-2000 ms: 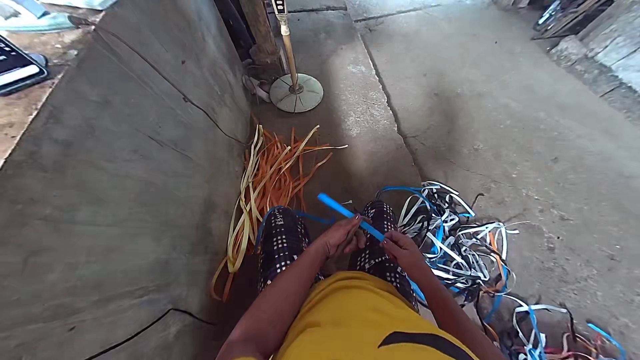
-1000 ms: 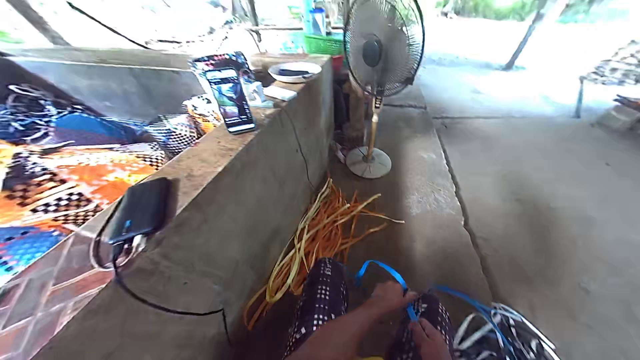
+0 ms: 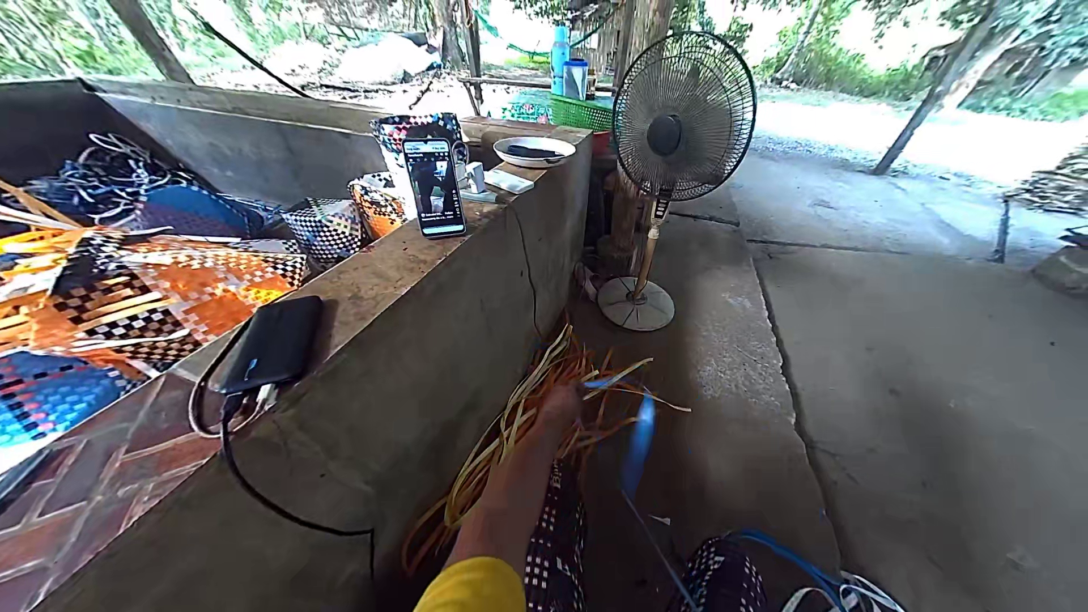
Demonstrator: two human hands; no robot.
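Note:
My left hand (image 3: 561,406) is stretched forward over a bundle of orange and yellow plastic strips (image 3: 510,425) on the floor beside the low wall. It grips the end of a blue plastic strap (image 3: 642,438), which loops out to the right of the fist and is blurred. A thin stretch of strap runs down towards my knees. My right hand is out of view. More blue and white strips (image 3: 850,591) lie at the bottom edge, right of my knee.
A standing fan (image 3: 637,304) is ahead. On the concrete wall (image 3: 374,289) are a propped phone (image 3: 433,187), a black power bank (image 3: 276,344) with cables and a white plate (image 3: 534,151). Woven plastic pieces (image 3: 187,289) lie behind the wall.
My left hand has moved forward from my lap, with the blue strap in it. My right hand, seen at the lap before, has left the view. The view has tilted up.

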